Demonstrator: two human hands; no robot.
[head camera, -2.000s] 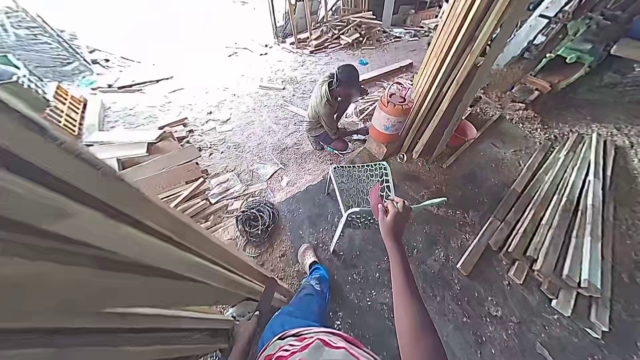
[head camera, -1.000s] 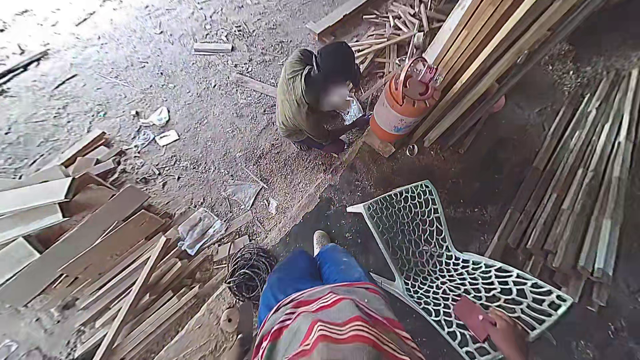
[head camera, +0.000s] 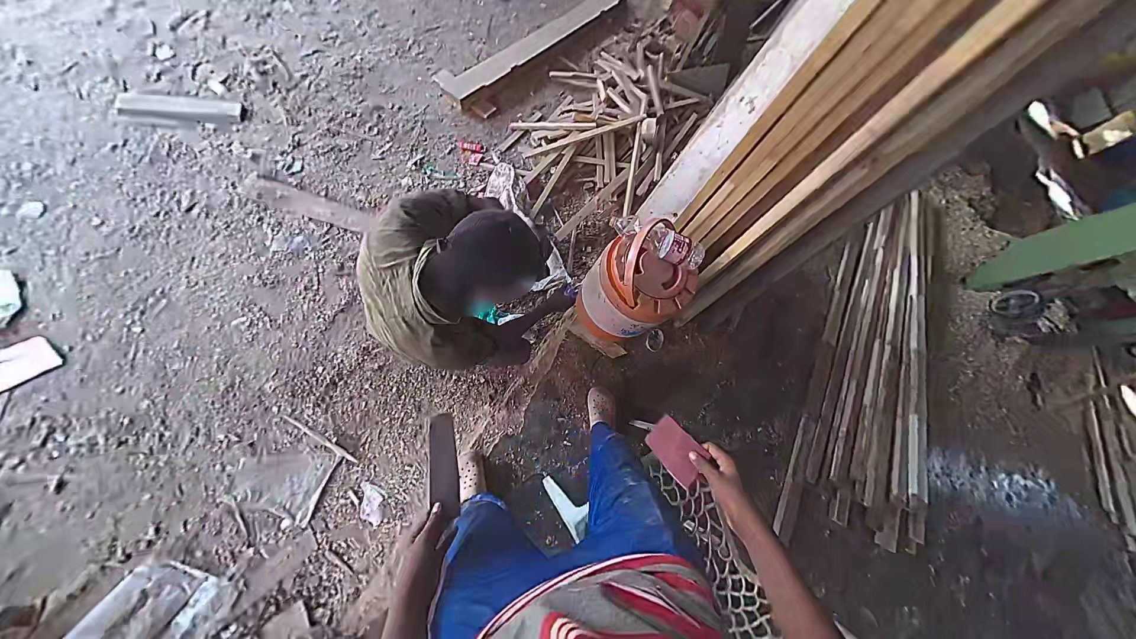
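My right hand (head camera: 723, 470) grips a flat reddish-brown piece (head camera: 676, 451), perhaps sandpaper, at the right of my legs. Beneath that arm, the openwork seat or back of a pale chair (head camera: 710, 541) shows in part; my body and arm hide the rest. A pale, pointed chair part (head camera: 566, 508) shows between my legs. My left hand (head camera: 432, 537) is closed around the lower end of a dark flat strip (head camera: 443, 466), which stands up beside my left foot.
A person (head camera: 417, 284) crouches ahead, beside an orange water jug (head camera: 626, 288) with a plastic bottle on top. Long planks (head camera: 799, 115) lean behind it. Scrap sticks (head camera: 612, 133) lie beyond, a stack of battens (head camera: 874, 382) to the right, and plastic sheet (head camera: 284, 484) at left.
The view has swung and moved closer to the crouching person. The pale chair, fully seen in front of me earlier, is now mostly hidden at my right side. My left hand with the dark strip has come into clear view.
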